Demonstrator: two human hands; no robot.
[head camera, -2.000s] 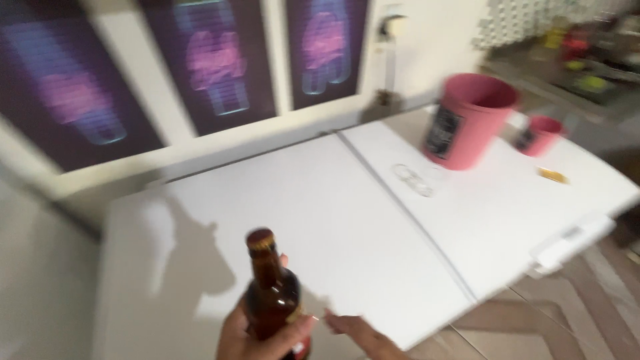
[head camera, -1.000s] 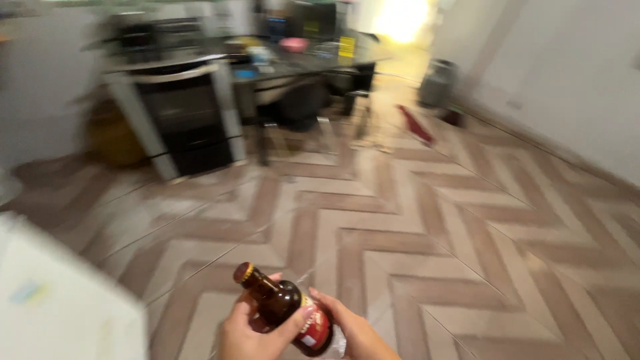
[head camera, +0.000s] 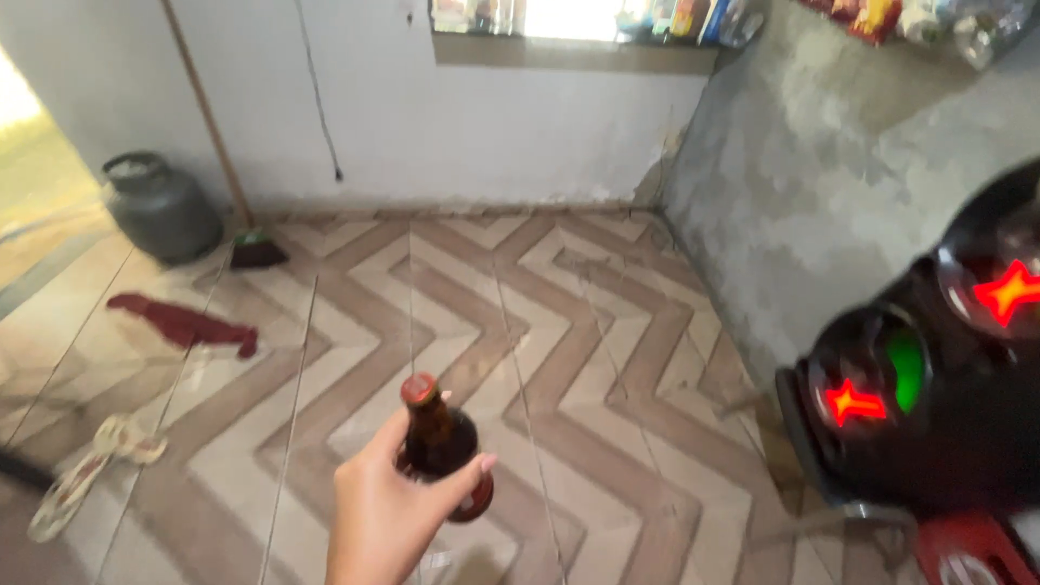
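Observation:
A brown glass bottle (head camera: 443, 447) with a red cap and a red label stands out at the lower middle of the head view, tilted a little. My left hand (head camera: 398, 487) is wrapped round its body, the thumb across the front and the fingers mostly hidden behind the glass. The cap is on the bottle. My right hand is out of view.
Tiled floor with a zigzag pattern lies below. A grey gas cylinder (head camera: 162, 207), a broom (head camera: 258, 250), a dark red cloth (head camera: 187, 325) and a pale cloth (head camera: 97, 471) are at left. A black speaker with lit red and green lights (head camera: 902, 390) stands at right.
The view has swung from the white table with pink buckets across the room. My right hand, at the bottle one second ago, has left it and the view; my left hand still holds the bottle.

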